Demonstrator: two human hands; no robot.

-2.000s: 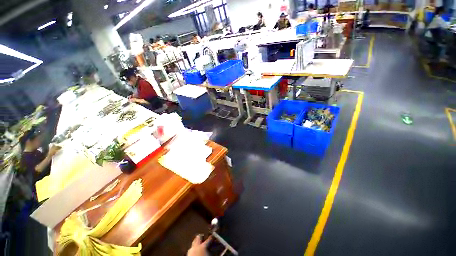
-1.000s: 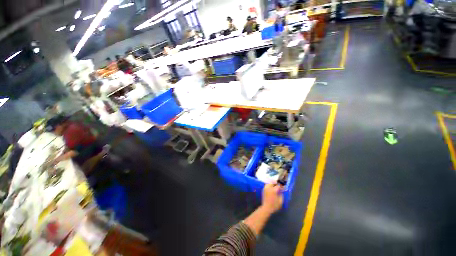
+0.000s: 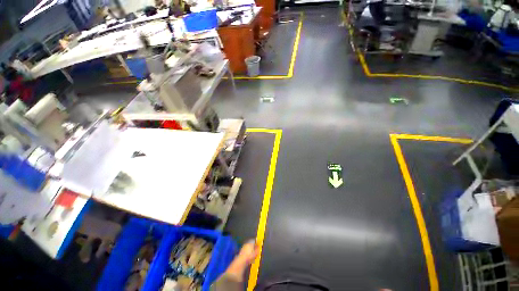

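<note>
My left hand (image 3: 244, 257), bare and blurred, shows at the lower middle, with its sleeve cut off by the bottom edge. It appears beside the right rim of a blue bin (image 3: 226, 256); I cannot tell whether it touches it or holds anything. The bin holds many small brown and bluish pieces (image 3: 190, 258). A second blue bin (image 3: 122, 258) stands to its left. A small skin-coloured patch (image 3: 387, 289) at the bottom edge may be my right hand, almost wholly cut off. A dark curved thing (image 3: 296, 284) lies between them, unclear.
A white table (image 3: 165, 165) stands at left. Yellow lines (image 3: 270, 187) edge the grey aisle, which has a green-and-white floor arrow (image 3: 335, 177). A grey waste basket (image 3: 252, 65) is beside a wooden desk (image 3: 236, 45). Boxes and a white frame (image 3: 475, 165) stand at right.
The view has swung right and forward along the aisle. The blue bins now sit at the lower left. The wooden desk with yellow strips has left view. My left hand shows lower in the picture.
</note>
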